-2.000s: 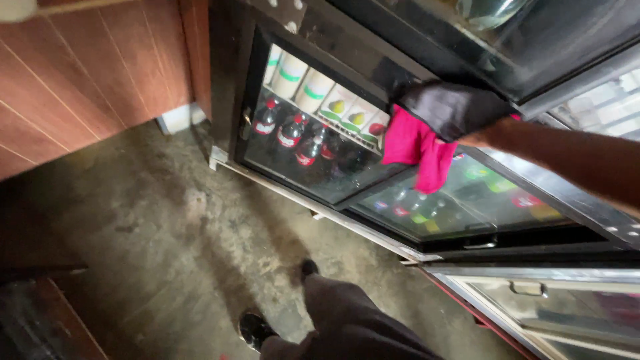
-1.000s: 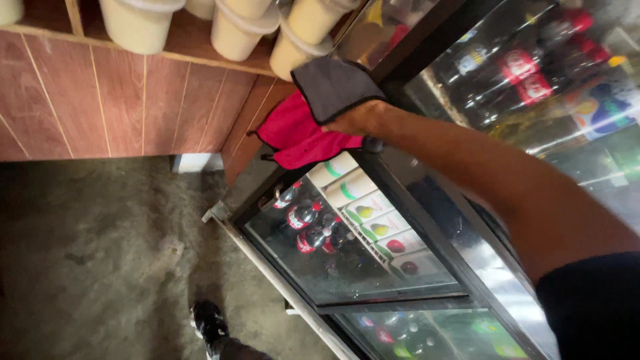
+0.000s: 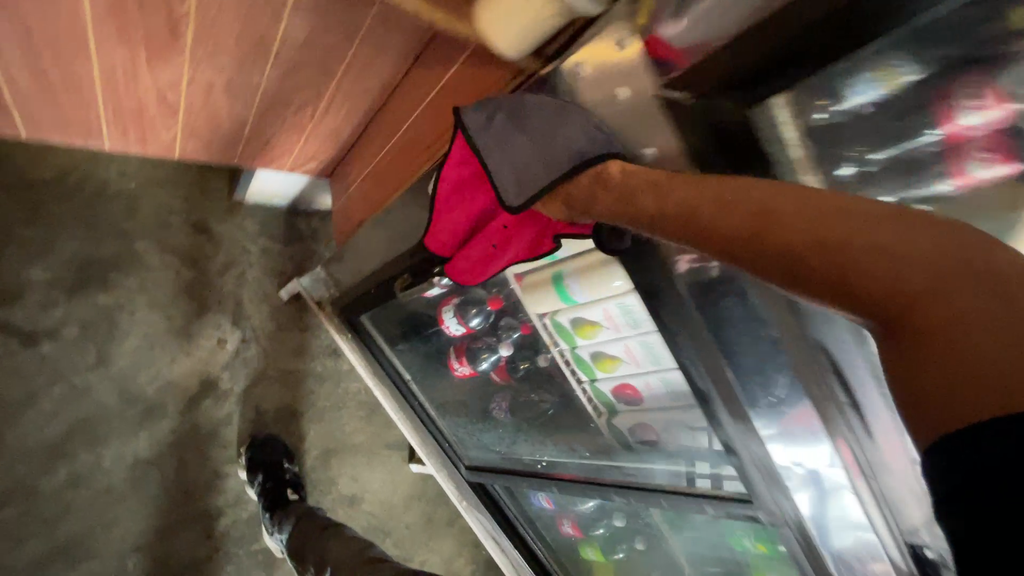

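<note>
A two-tone cloth, pink on one side and grey on the other with dark edging [image 3: 488,216], lies folded over and under my right hand [image 3: 580,192]. The fingers are mostly hidden by the cloth, and the hand grips it at the upper corner of a black-framed glass-door drinks cooler [image 3: 640,488]. Through the glass, red-labelled soda bottles [image 3: 472,356] and drink cartons with fruit pictures [image 3: 616,356] stand on shelves. My left hand is out of view.
A wood-panelled counter [image 3: 240,80] is at the upper left, with a blurred pale container [image 3: 520,24] above it. Another bottle display [image 3: 920,120] stands at the upper right. My shoe [image 3: 272,476] is on the concrete floor [image 3: 120,360]. A pale rail [image 3: 384,408] runs along the cooler's base.
My right hand and the cloth have moved along the cooler's top edge from above the middle of its doors to the end by the wood panelling. The view has shifted and turned greatly.
</note>
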